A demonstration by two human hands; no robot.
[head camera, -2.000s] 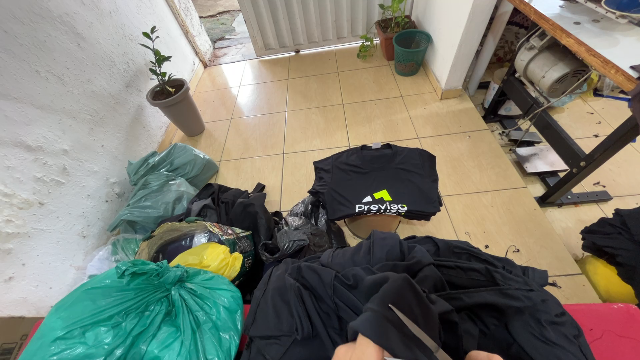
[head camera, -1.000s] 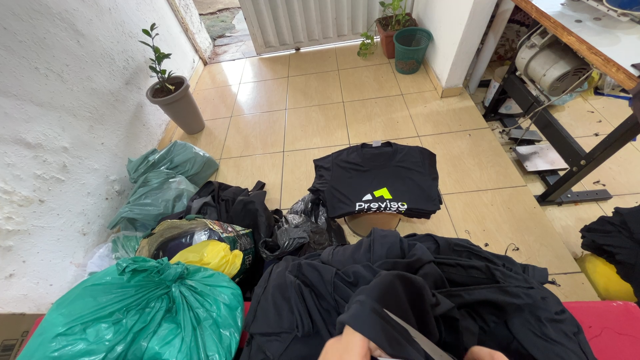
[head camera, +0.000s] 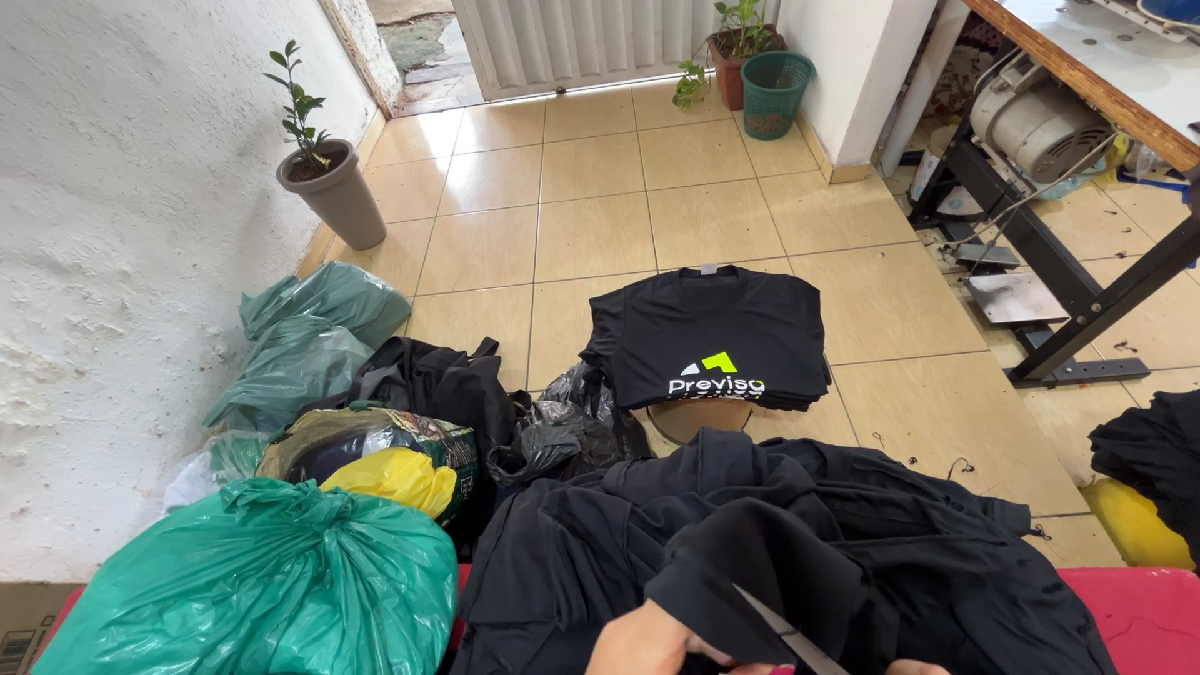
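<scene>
Near the bottom edge, my left hand grips the hem of a black garment, part of a dark heap of cloth. The metal blades of a pair of scissors lie over this cloth, pointing up and left, just right of my left hand. Only a bit of my right hand shows at the bottom edge, beside the scissors; their handles are out of view. Beyond the heap, a stack of folded black T-shirts with a white and green print rests on a round support.
A knotted green plastic bag lies left on the red surface. Behind it are a yellow bag, black bags and grey-green bags. A potted plant stands by the wall; a machine table is at right.
My left hand has moved up and holds the garment's edge, showing more than before. The scissor blades have shifted a little over the cloth.
</scene>
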